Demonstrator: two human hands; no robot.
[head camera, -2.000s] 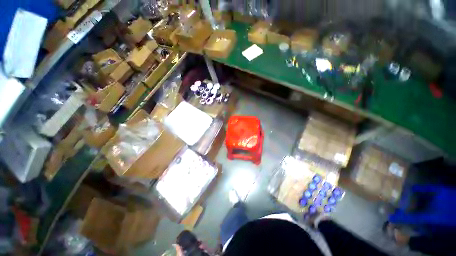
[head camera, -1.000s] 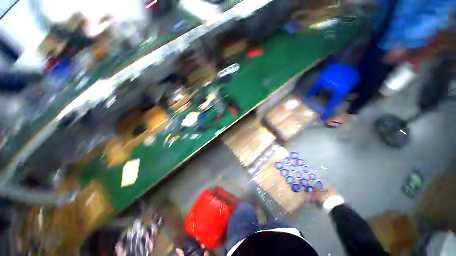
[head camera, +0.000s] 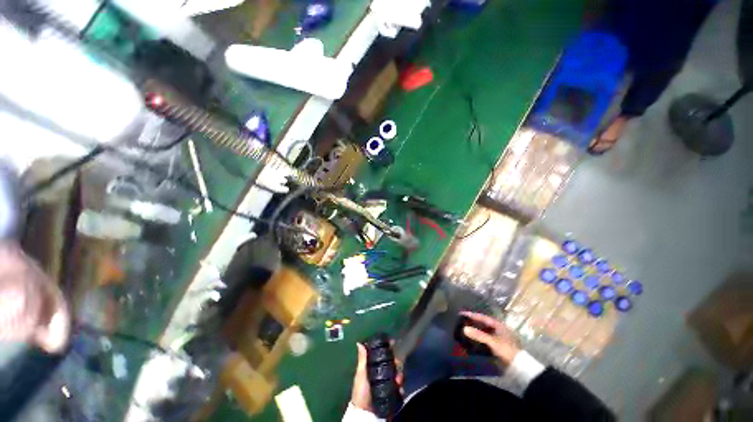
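My left hand (head camera: 362, 381) is at the bottom centre, closed around a ribbed black column (head camera: 382, 372), which looks like several round black units stacked together. My right hand (head camera: 495, 336) is to its right, over my lap, with fingers around a dark round unit (head camera: 471, 333). The unit's details are blurred. Several blue-ringed discs (head camera: 580, 296) lie in rows on a carton (head camera: 541, 317) at the right.
The green bench (head camera: 438, 140) holds tools, a white-labelled item, two white-ringed discs (head camera: 381, 138), a cardboard tray (head camera: 285, 301) and a coiled cord (head camera: 206, 125). Another person's hand (head camera: 29, 301) is at the left edge. A blue stool (head camera: 582, 86) and a person's foot (head camera: 609, 136) are at upper right.
The view has turned and come closer to the bench. My right hand has moved left, away from the blue-ringed discs, and now holds a dark unit. The black stack in my left hand shows more fully.
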